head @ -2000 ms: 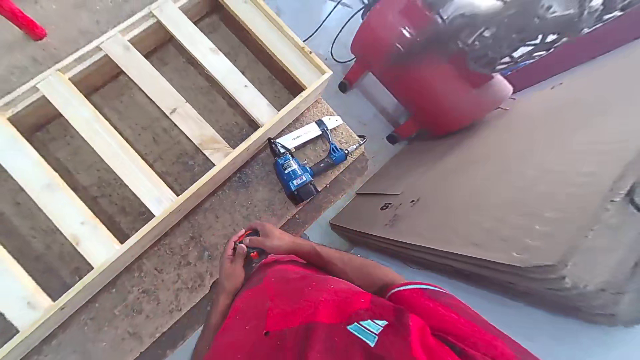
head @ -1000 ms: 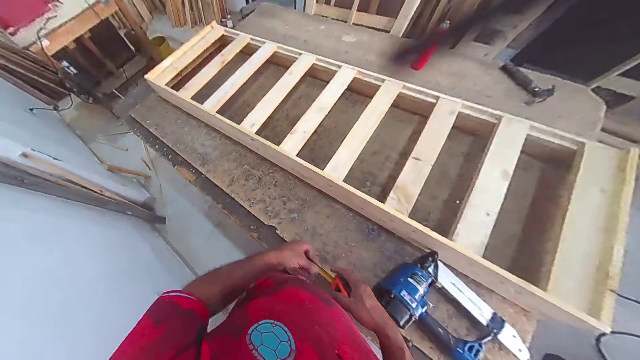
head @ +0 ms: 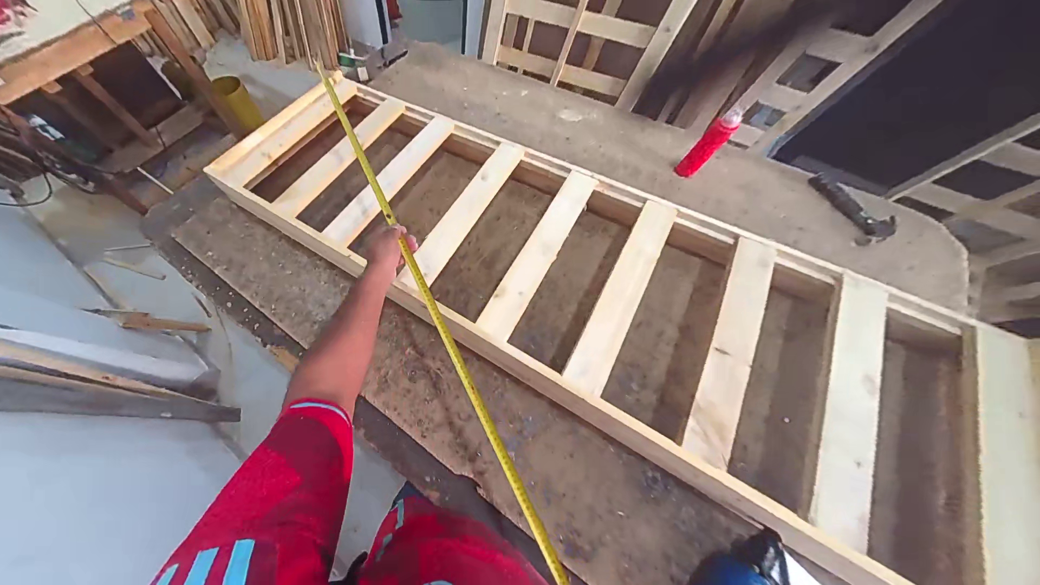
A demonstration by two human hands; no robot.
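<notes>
My left hand (head: 390,247) grips the yellow blade of a tape measure (head: 469,375) above the near rail of a slatted wooden frame (head: 532,355). From the hand the blade runs up to the frame's far left corner, and the other way it slants down past the bottom edge of the view. The frame lies on a worn workbench (head: 520,447), with several pale slats across it. My right hand and the tape's case are out of view. A blue nail gun (head: 727,569) is partly visible at the bottom, by the near rail.
Beyond the frame, a red bottle (head: 705,148) and a dark hammer-like tool (head: 849,207) lie on the bench. A yellow bucket (head: 236,104) stands at the upper left. Wooden boards (head: 122,398) stick in from the left. More slatted frames (head: 593,28) stand at the back.
The view has swung toward the frame's far left end. One second ago both hands were together near my body with the tape; now its blade is drawn out and my left hand reaches over the frame.
</notes>
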